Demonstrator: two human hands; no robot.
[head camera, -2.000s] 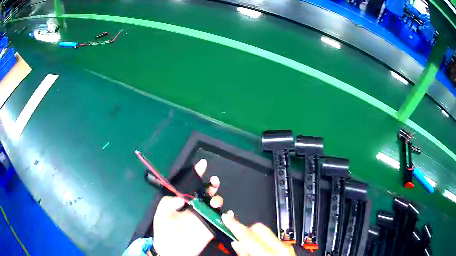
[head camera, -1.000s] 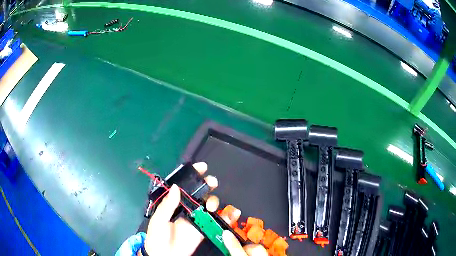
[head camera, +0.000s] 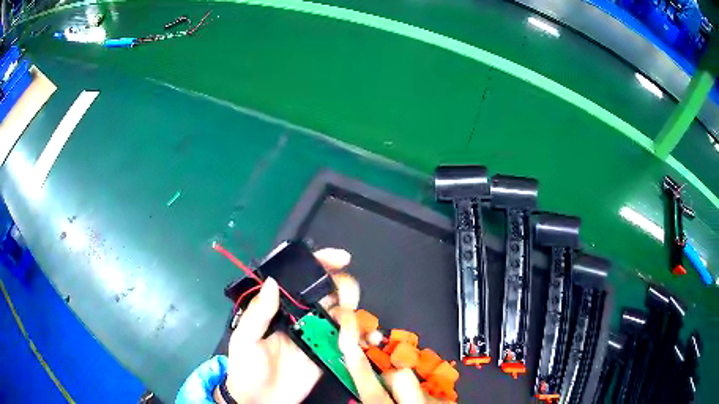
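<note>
A black housing shell (head camera: 293, 271) is in my left hand (head camera: 272, 359), its wide head pointing up and left. A green circuit board (head camera: 325, 341) lies along its handle, and red lead wires (head camera: 248, 274) loop out over the head. My right hand (head camera: 364, 364) is at the board's lower part, its fingers pressed on or beside it; the hand is partly cut off by the bottom edge. Loose orange end caps (head camera: 404, 353) lie in the black parts tray (head camera: 378, 260) beside my right hand.
Several black housings (head camera: 473, 268) lie fanned out over the tray's right side, some with orange ends. A wired subassembly (head camera: 676, 229) lies far right. A blue battery with wires (head camera: 120, 43) lies far left. A white strip (head camera: 67, 138) is at left.
The board and wires were in my hands at first; now the board lies along a housing held in my left hand. The orange caps have come into fuller view.
</note>
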